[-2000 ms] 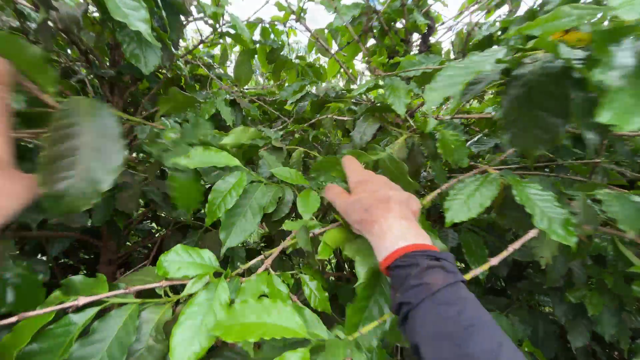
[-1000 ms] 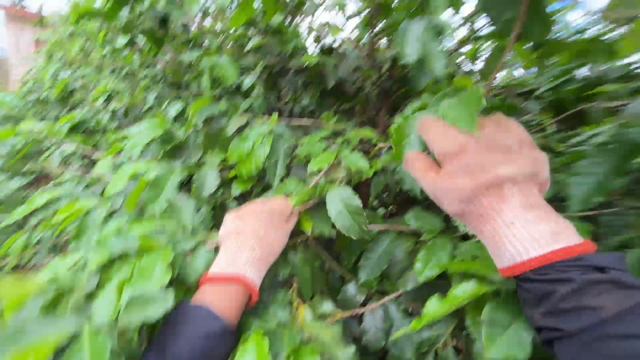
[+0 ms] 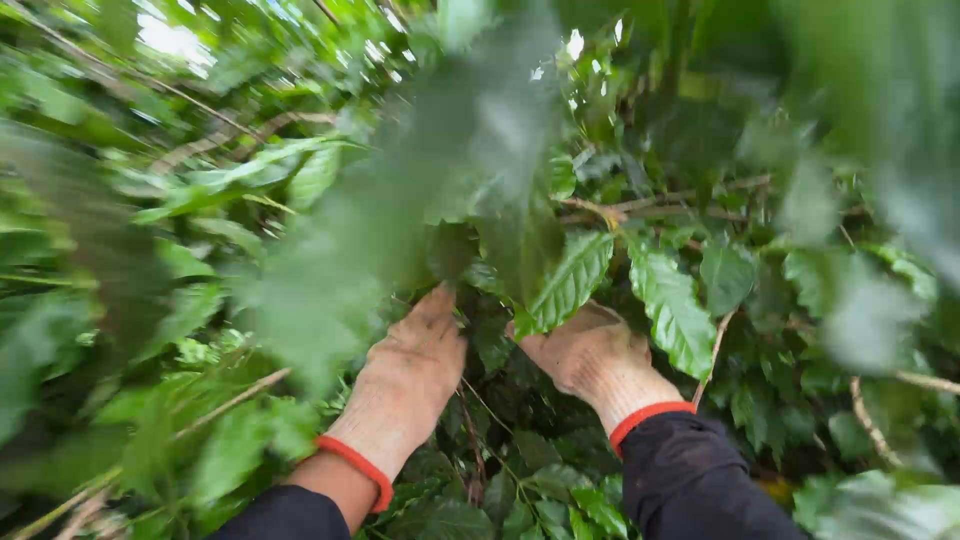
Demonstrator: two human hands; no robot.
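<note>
My left hand (image 3: 416, 360), in a pale knit glove with a red cuff edge, reaches into the foliage left of centre. Its fingers point up, and their tips are partly lost among dark leaves. To its right is my right hand (image 3: 589, 356), gloved alike, its fingers partly behind a glossy green leaf (image 3: 574, 281). Whether either hand grips a leaf or twig cannot be seen. A second wavy-edged leaf (image 3: 671, 307) hangs over the right wrist from a thin brown branch (image 3: 660, 202). A gap of dark foliage separates the hands.
Large blurred leaves (image 3: 345, 247) hang close in front, covering the upper middle. A bare twig (image 3: 232, 405) slants at the lower left, and another (image 3: 870, 424) stands at the lower right. Dense foliage surrounds both arms, with bright sky showing through at the upper left.
The view has shifted deeper into the foliage, with blurred leaves now close in front. My hands are nearer each other than one second ago, and leaves now partly cover the right fingers.
</note>
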